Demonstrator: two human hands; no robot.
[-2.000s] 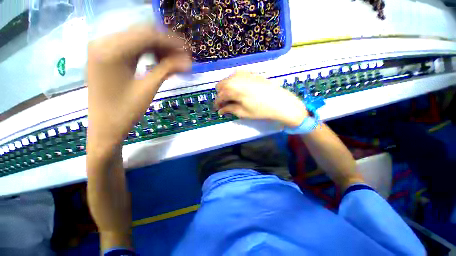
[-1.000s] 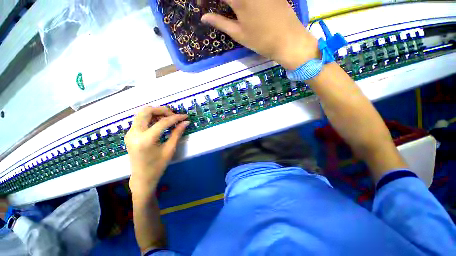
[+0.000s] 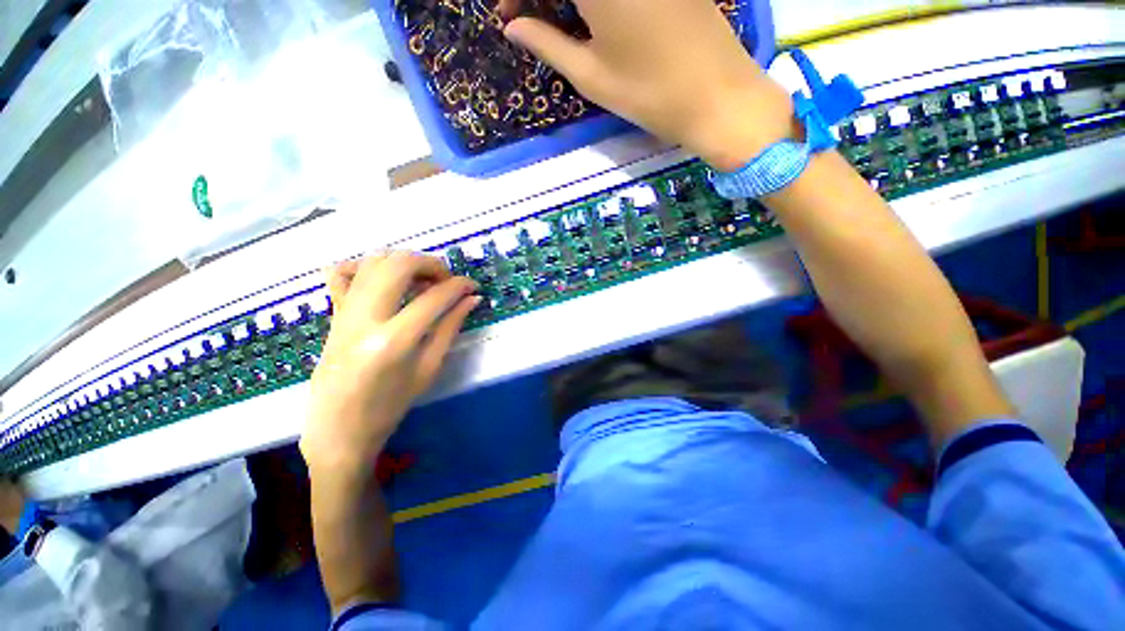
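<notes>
A long row of green circuit boards (image 3: pixel 580 253) runs in a pale track across the bench. My left hand (image 3: pixel 389 333) is bare and lies over the boards left of centre, its thumb and fingertips close together; whether a part is between them cannot be seen. My right hand (image 3: pixel 660 68) reaches over the blue bin (image 3: pixel 524 157), which is full of copper-coloured coils (image 3: pixel 475 86). Its thumb is spread from the fingers, whose tips are partly cut off by the top edge. A light blue strap (image 3: pixel 761 170) with a bright blue clip is on my right wrist.
A clear plastic bag (image 3: pixel 265 185) with a green mark lies left of the bin. A yellow strip (image 3: pixel 864 22) runs behind the track at right. A person's pale sleeve (image 3: pixel 185 542) shows at lower left. A white and red seat (image 3: pixel 1042 394) stands below the bench at right.
My right hand has moved from the boards to the bin. My left hand has come down from above the bench onto the boards. The view has shifted; little differs from one second ago.
</notes>
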